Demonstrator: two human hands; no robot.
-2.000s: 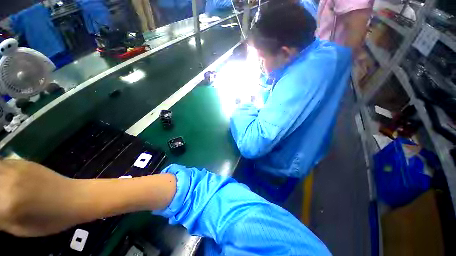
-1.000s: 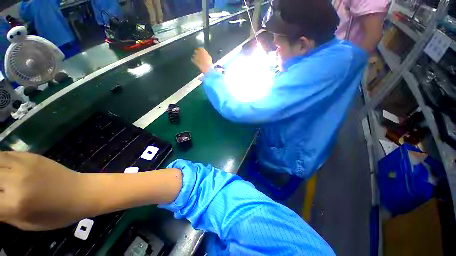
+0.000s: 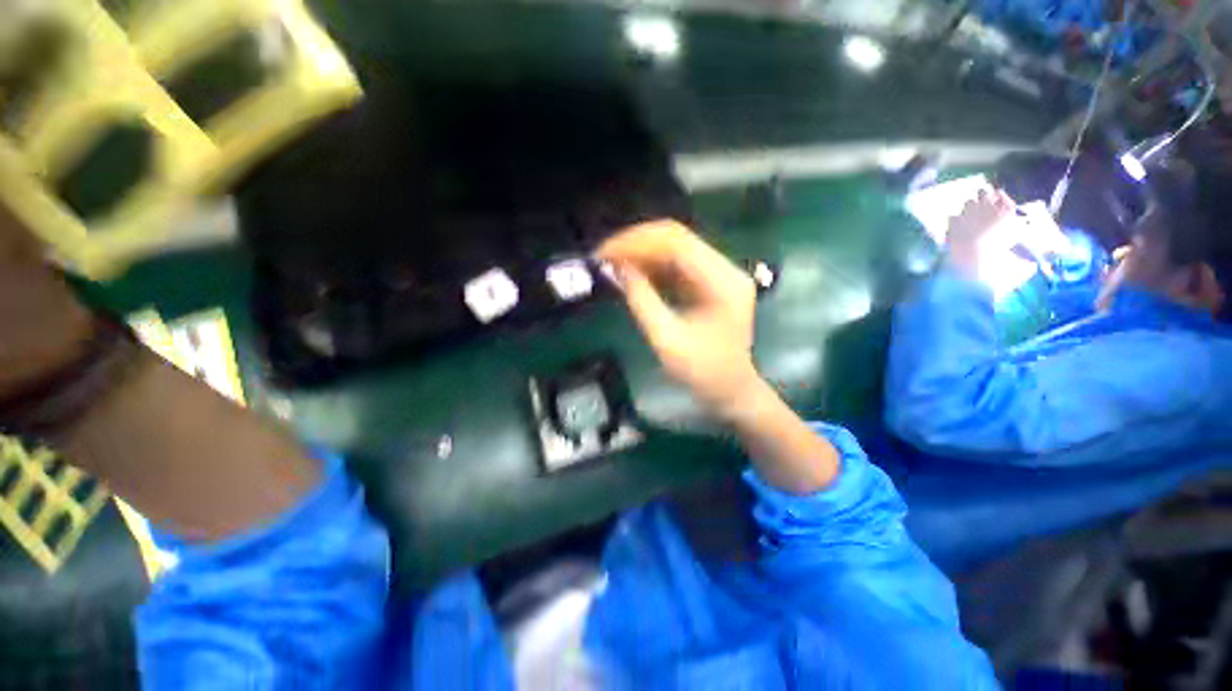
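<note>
My left hand (image 3: 24,277) is cut off by the left edge, its fingers out of sight. A yellow die-cut sheet (image 3: 169,128) with large holes is held up above it, close to the camera. My right hand (image 3: 696,304) is over the front right of the black tray (image 3: 365,324), thumb and forefinger close together; blur hides whether they grip anything. A white piece (image 3: 569,280) lies in the tray beside the fingertips, another (image 3: 491,294) to its left. The black square fixture (image 3: 584,412) with pale centre stands on the bench in front of the tray.
Yellow lattice liner (image 3: 47,500) and white sheets with yellow edges (image 3: 203,354) lie at left. A small pale bit (image 3: 445,444) is on the green bench. A small dark block (image 3: 763,275) stands right of my hand. A worker in a blue smock (image 3: 1027,392) sits at right by a bright lamp.
The view has turned left and down. My right hand has moved from the far left to the tray's front right. The yellow sheet, the fixture and my left forearm have come into view.
</note>
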